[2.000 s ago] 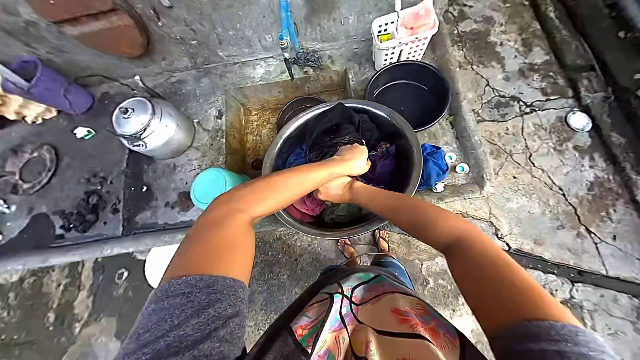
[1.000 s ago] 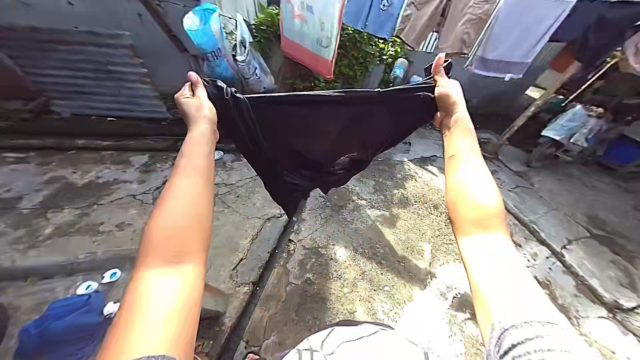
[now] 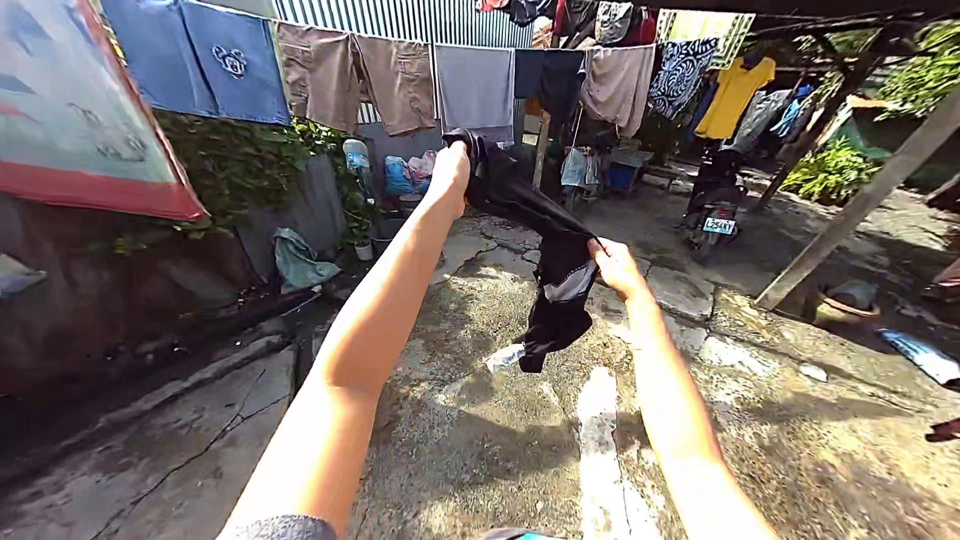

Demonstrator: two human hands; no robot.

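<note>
Out in front of me, a black cloth garment (image 3: 559, 247) with a pale patch is stretched between my two hands, its lower part dangling above the concrete. My left hand (image 3: 452, 169) is raised higher and grips one end of it. Lower and to the right, my right hand (image 3: 616, 266) pinches its other edge. Beyond the hands, a line holds blue cloth (image 3: 232, 64), brown shorts (image 3: 394, 79), a grey towel (image 3: 476, 86) and a beige cloth (image 3: 619, 82).
A motorcycle (image 3: 712, 195) stands at the back right, behind a slanted wooden post (image 3: 862, 202). A basin (image 3: 846, 306) sits near the post's foot. At left hang a red-edged cloth (image 3: 82, 120) and, lower, a green sack (image 3: 300, 262). Cracked concrete (image 3: 480, 442) lies below me.
The view has swung up from the washing basin to the clothesline. Two seconds ago both hands were together over the basin; one second ago they held the black garment spread wide. Now it hangs narrower, slanting down rightward.
</note>
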